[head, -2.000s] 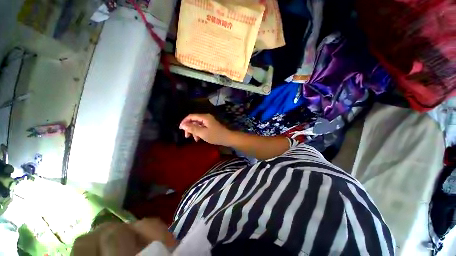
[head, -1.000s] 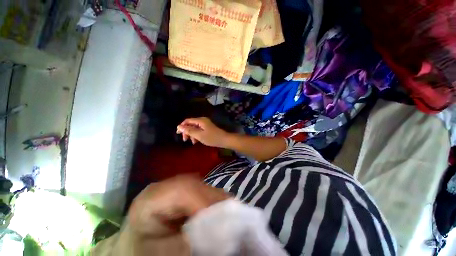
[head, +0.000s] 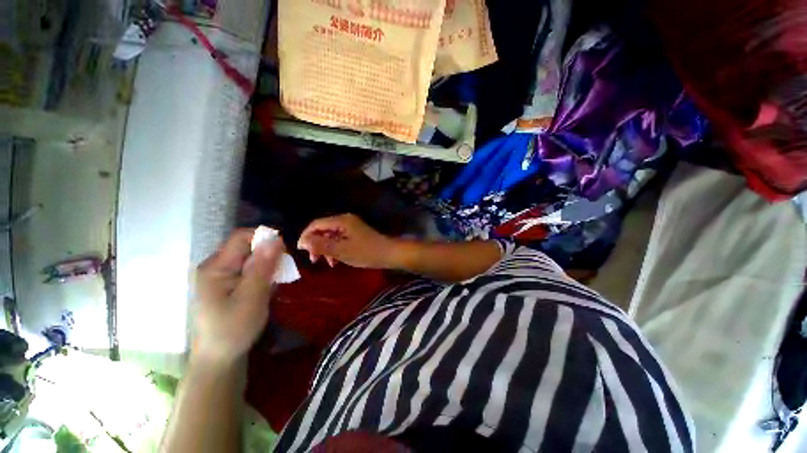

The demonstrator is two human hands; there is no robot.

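My left hand [head: 234, 296] is raised at the lower left, over the table's front edge. It is closed on a small white piece [head: 283, 265], pinched between thumb and fingers. My right hand [head: 345, 241] is just to its right, with fingers loosely bent and apart, and looks empty. The two hands do not touch. Green fabric [head: 164, 385] with a pale, overexposed area lies under the lamp at the bottom left, partly hidden by my left forearm.
Snips [head: 73, 269] lie on the machine bed. A white table strip [head: 159, 195] runs along the left. A tan paper bag [head: 363, 75] hangs at the top, near a red cord [head: 217, 55]. Purple fabric [head: 597, 115] and red fabric [head: 734, 97] are piled at the upper right.
My left hand has moved from the bottom, up and left, still with the white piece, to beside my right hand. My right hand has shifted slightly. The view has shifted a little.
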